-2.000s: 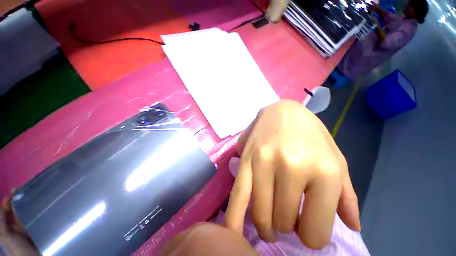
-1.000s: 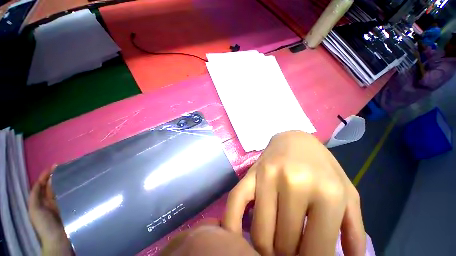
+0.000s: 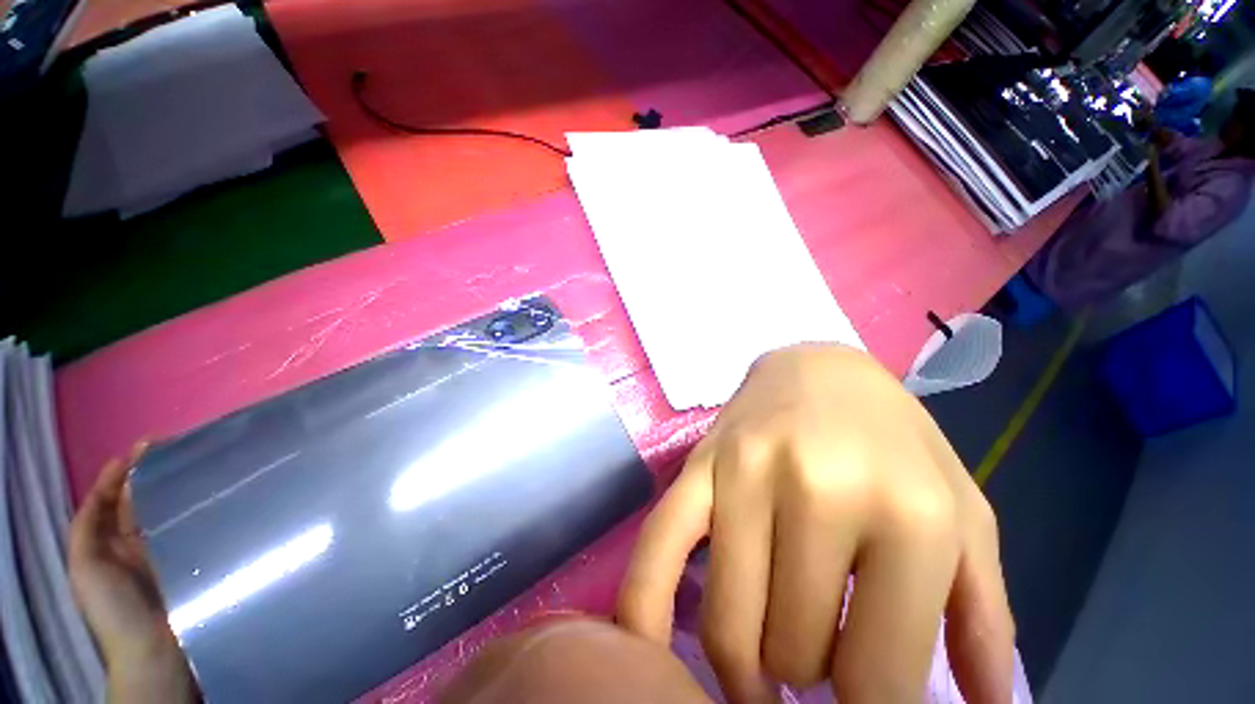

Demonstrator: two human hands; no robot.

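Observation:
A dark grey glossy tablet back cover (image 3: 372,481) lies tilted at the lower left, with two dark lens rings at its upper right corner and small white print near its lower edge. Clear film creases show by the rings. My left hand (image 3: 117,578) holds its left edge, fingers partly behind it. My right hand (image 3: 840,509) is large and close to the camera, right of the cover, back up and fingers curled downward; its fingertips are cut off or hidden, and no held thing shows. A blurred skin-coloured shape shows at the bottom edge.
White sheets (image 3: 709,261) lie on the pink covering behind. Layered stacks stand at far left (image 3: 35,509) and far right (image 3: 1018,138), near a beige roll (image 3: 908,55). Loose sheets (image 3: 186,110) lie on green. A cable (image 3: 454,132) crosses orange. A person (image 3: 1170,213) and blue bin (image 3: 1177,369) are beyond.
The view has shifted since two seconds ago, bringing more of my left hand and the left stack into view. My left hand still holds the cover; over the last second little has moved.

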